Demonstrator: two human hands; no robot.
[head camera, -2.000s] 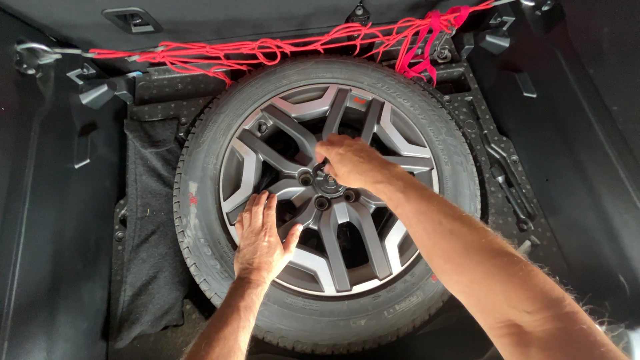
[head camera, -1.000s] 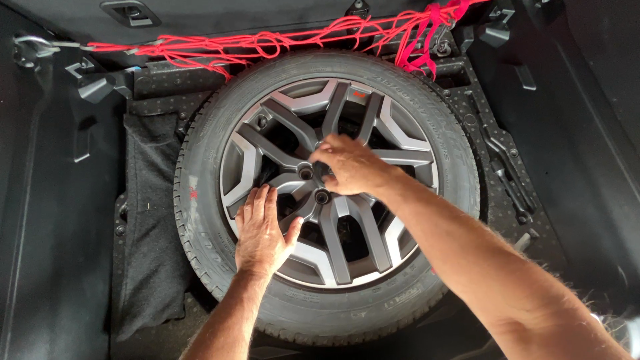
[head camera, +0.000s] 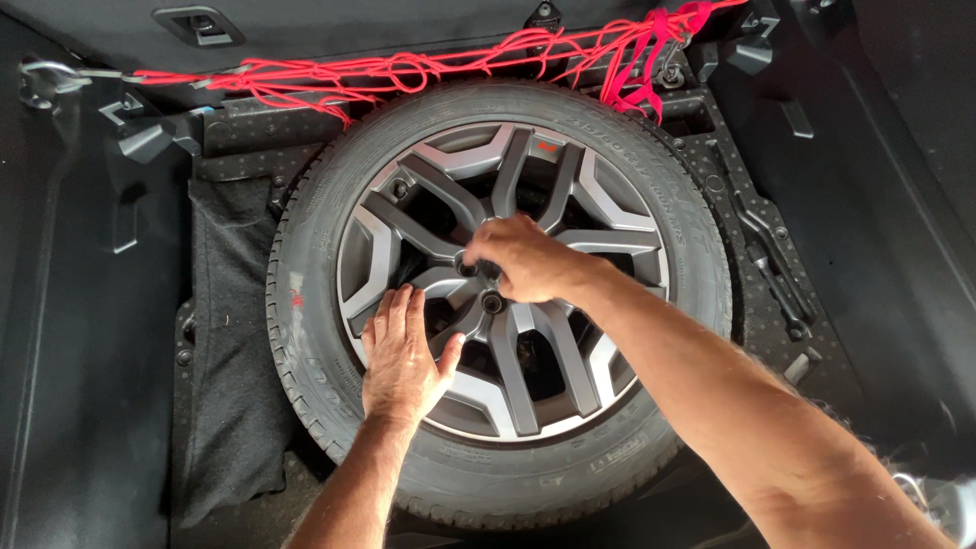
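Note:
A car wheel, its rubber tire on a two-tone alloy rim, lies flat in a car's boot well. My left hand rests palm down on the rim's lower left spokes, fingers spread, thumb pointing to the upper right. At the hub is my right hand, its fingers curled over the center and blurred at the tips. Those fingers hide most of the hub, so whether they grip a part there cannot be seen. Lug holes show just below and left of that hand.
A red elastic cargo net stretches across the back above the tire, hooked to a metal ring at left. Dark felt cloth lies left of the wheel. Metal tools sit in the foam tray at right. Dark side panels flank the well.
My right hand has stayed at the hub, its fingers shifting and changing pose there. My left hand has kept its place on the rim.

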